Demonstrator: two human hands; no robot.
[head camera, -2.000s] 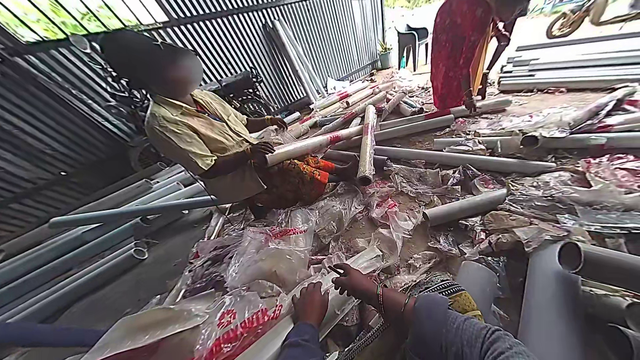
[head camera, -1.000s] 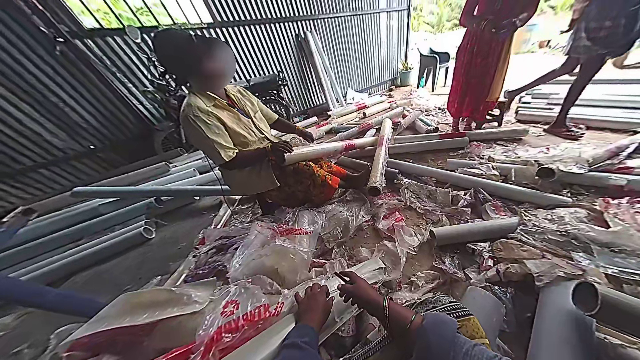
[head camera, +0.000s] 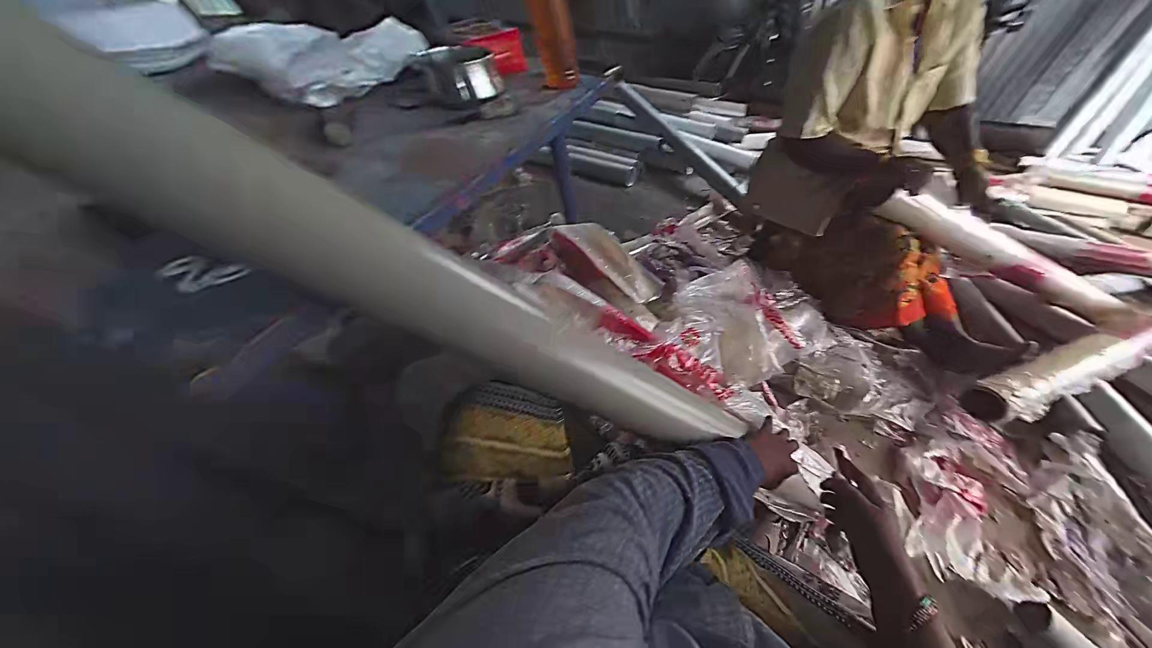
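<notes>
A long pale plastic pipe [head camera: 432,288] slants from the upper left down to the middle of the view. By its lower end is my left hand [head camera: 776,454], its fingers curled near the pipe's end and some plastic wrap; whether it grips either is not clear. My right hand [head camera: 855,499] is just to the right, fingers spread and apart from the pipe, over crumpled wrap. Clear plastic wrap with red print [head camera: 688,364] lies beyond the pipe.
A blue-framed table [head camera: 513,166] at the upper left bears a metal pot [head camera: 459,76] and a white plastic bag [head camera: 315,58]. A person in a yellow shirt [head camera: 877,81] sits ahead with a wrapped pipe [head camera: 1008,247]. More pipes [head camera: 612,162] and loose wrap cover the floor.
The view has swung left and down, bringing the table into sight. My hands, close together over a wrapped pipe before, are now farther apart, and my right hand's fingers are spread.
</notes>
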